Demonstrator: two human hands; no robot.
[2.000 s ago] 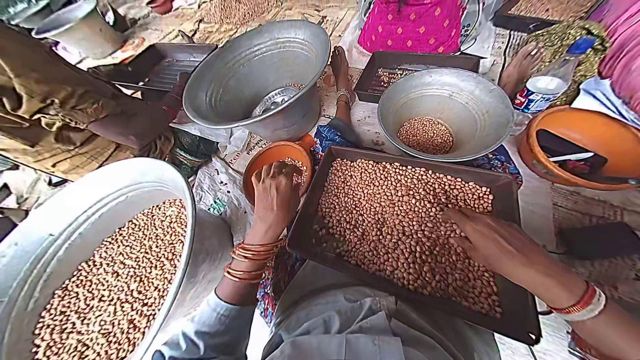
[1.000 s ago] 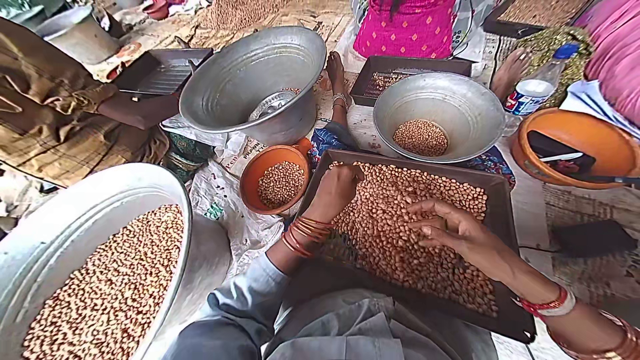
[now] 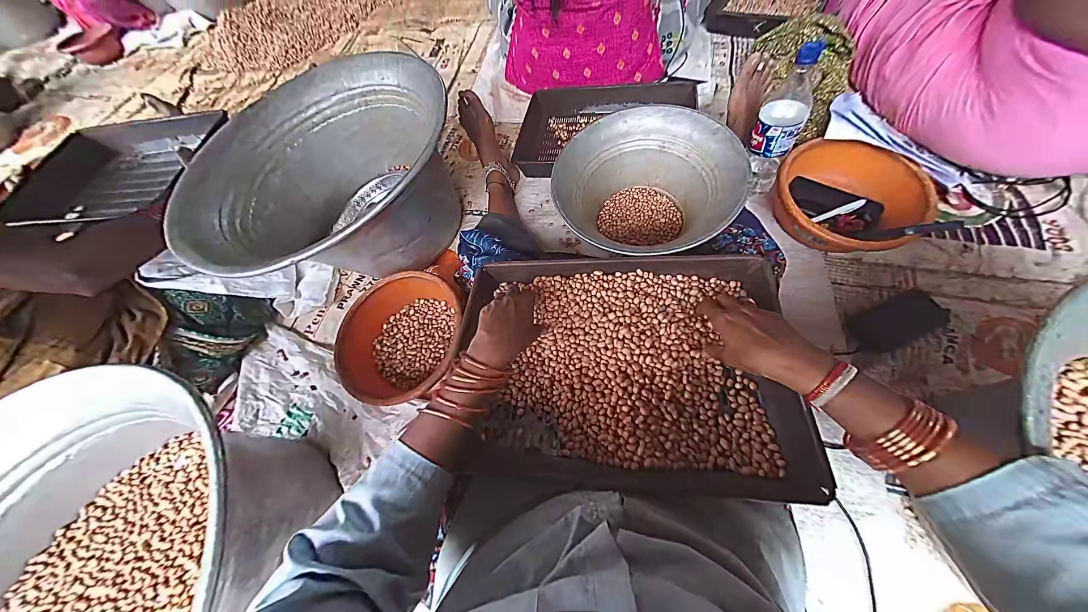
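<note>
A dark rectangular tray (image 3: 552,476) rests across my lap, covered with shelled peanuts (image 3: 629,365). My left hand (image 3: 508,323) is at the tray's upper left, its fingers curled down against the nuts; whether any are held is hidden. Over at the upper right, my right hand (image 3: 744,331) touches the peanuts with its fingertips, palm down. Just left of the tray sits an orange plastic bowl (image 3: 353,340) partly filled with peanuts. Beyond the tray stands a metal basin (image 3: 586,170) holding a small heap of them.
A large tilted metal basin (image 3: 255,153) with a perforated piece inside is at upper left. Another peanut-filled basin (image 3: 208,476) stands at lower left. An orange basin (image 3: 918,195) and a plastic bottle (image 3: 780,119) are at right. Other people sit left and ahead, with more trays.
My left hand has moved from the orange bowl to the tray's upper left. My right hand, raised over the nuts a second ago, now touches them at the upper right.
</note>
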